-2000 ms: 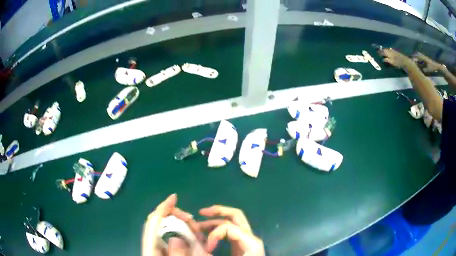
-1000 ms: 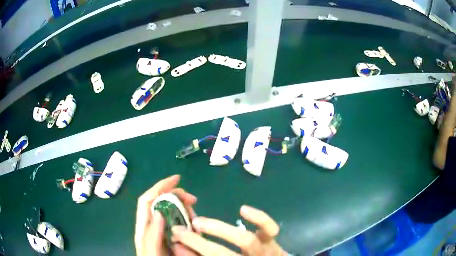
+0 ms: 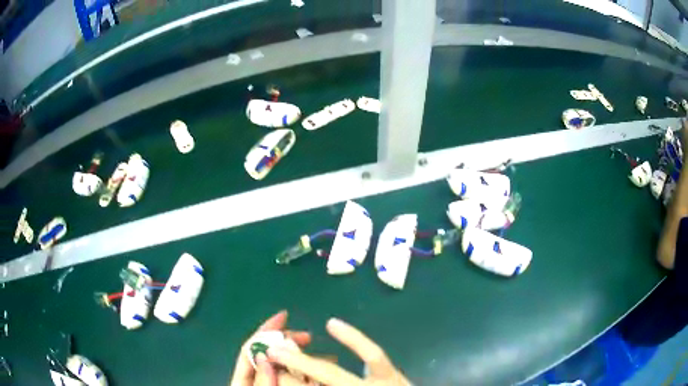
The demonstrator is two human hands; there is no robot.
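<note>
My left hand [image 3: 251, 363], cut off by the bottom edge, holds a white shell [image 3: 276, 339] upright at the bottom centre. A green circuit board [image 3: 259, 349] shows in its open side, partly covered by fingers. My right hand [image 3: 354, 360] is also cut off by the bottom edge. One of its fingers is raised and apart, and another presses at the shell and board. Beyond my hands, two white shells with blue marks stand side by side, the left one [image 3: 351, 237] and the right one [image 3: 396, 250], each with wires leading to a small board.
A pale upright post [image 3: 406, 90] rises from a grey rail [image 3: 204, 219] across the green surface. Shells pile [image 3: 496, 251] right of centre, and two lie at left [image 3: 179, 288]. More shells and flat strips [image 3: 328, 114] lie beyond the rail. A person's arm [image 3: 674, 219] is at the right edge.
My left hand and the shell are lower in view. The shell's opening and board show less. My right finger is on the shell. Pieces beyond the rail have moved right, one strip now partly behind the post.
</note>
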